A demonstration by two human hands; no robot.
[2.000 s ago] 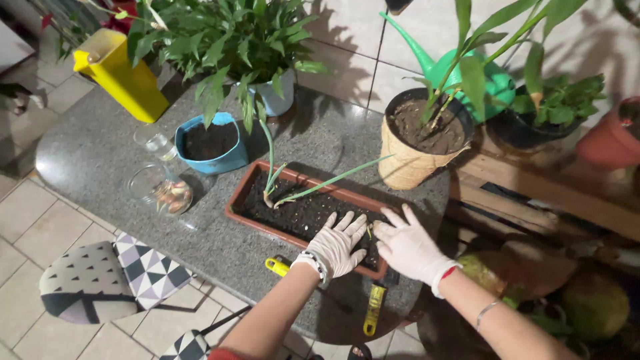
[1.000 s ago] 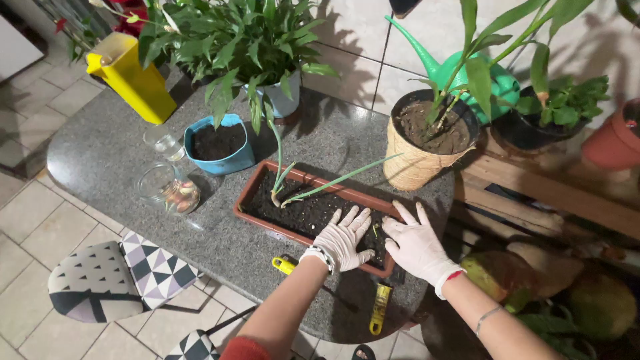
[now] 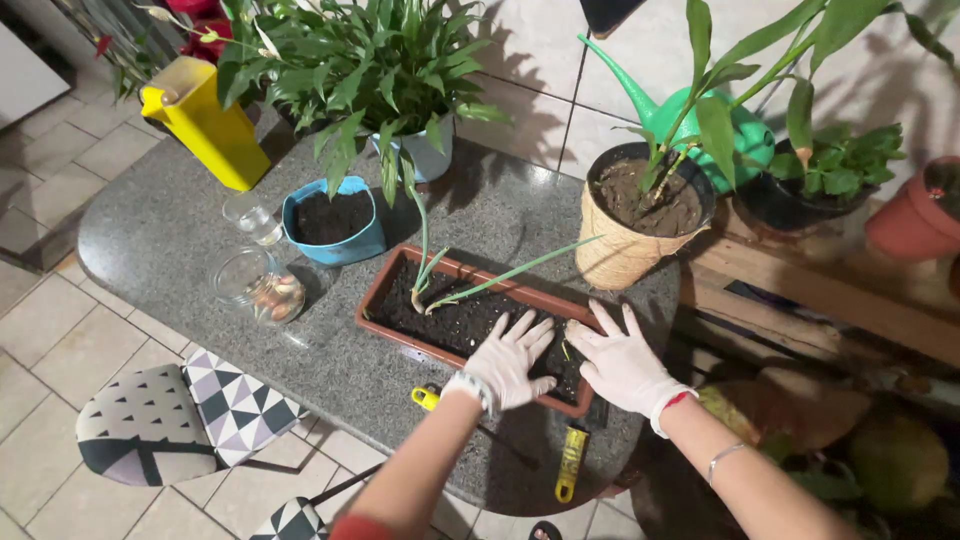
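Note:
A brown rectangular planter [image 3: 386,330] full of dark soil lies across the grey stone table. Two sprouted onions [image 3: 421,300] with long green leaves stand in its left half. My left hand [image 3: 512,361], in a white glove, rests spread on the soil right of the middle. My right hand [image 3: 619,360], gloved too, lies with fingers apart at the planter's right end, over the soil and rim. Between the hands a small yellowish sprout [image 3: 566,350] shows. Neither hand holds anything. Two yellow tool handles, one at the left [image 3: 425,398] and one at the right [image 3: 571,463], lie near the planter's front edge.
Left of the planter are a blue pot of soil [image 3: 337,251], a glass of water [image 3: 255,219] and a glass jar of small bulbs [image 3: 274,300]. Behind stand a yellow container [image 3: 217,131], a leafy potted plant [image 3: 424,154], a wrapped pot [image 3: 619,255] and a green watering can [image 3: 739,142].
Both hands stay spread at the planter's right part, with only small shifts of the fingers. Nothing has plainly been picked up or put down.

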